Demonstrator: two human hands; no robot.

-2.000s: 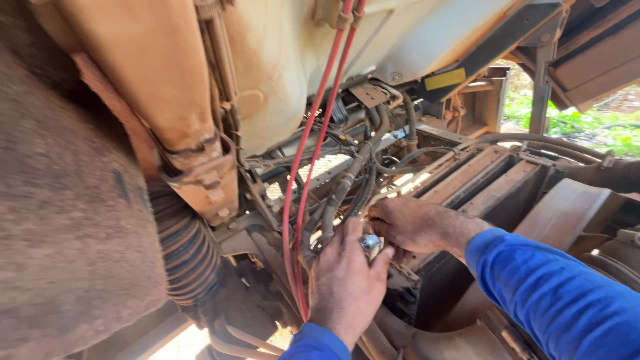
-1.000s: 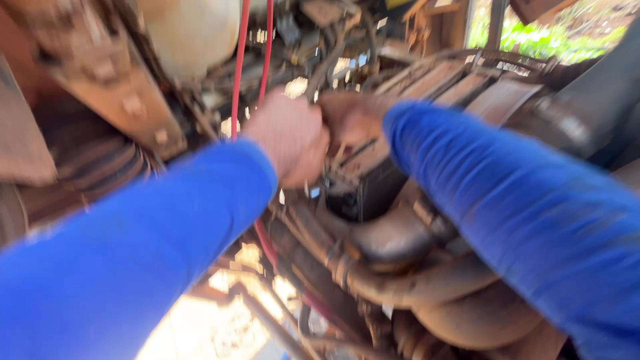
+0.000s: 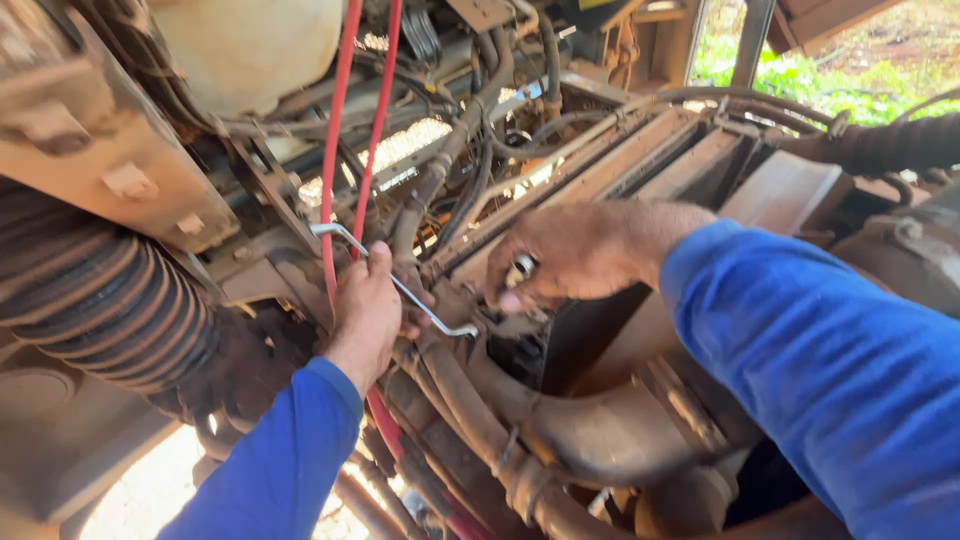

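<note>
My left hand (image 3: 369,315) holds an offset double-ended box wrench (image 3: 411,296) slantwise; one ring end crosses a red hose (image 3: 334,150), the other points down to the right. To its right, my right hand (image 3: 585,251) is closed around a shiny metal socket-like piece (image 3: 520,268), whose round end shows between thumb and fingers. That hand is over the near corner of the dusty radiator-like cooler (image 3: 600,176). Below both hands runs a bundle of dirty hoses (image 3: 469,397), with a curved metal pipe (image 3: 622,435) beside it.
A ribbed black air duct (image 3: 112,300) and a dusty metal bracket (image 3: 112,157) stand at the left. Above is a whitish plastic tank (image 3: 247,52). Another ribbed hose (image 3: 900,146) lies at the right. Bright ground shows through gaps at the lower left.
My hands, close together in both earlier frames, are now apart. The wrench shows plainly in my left hand. The view has shifted.
</note>
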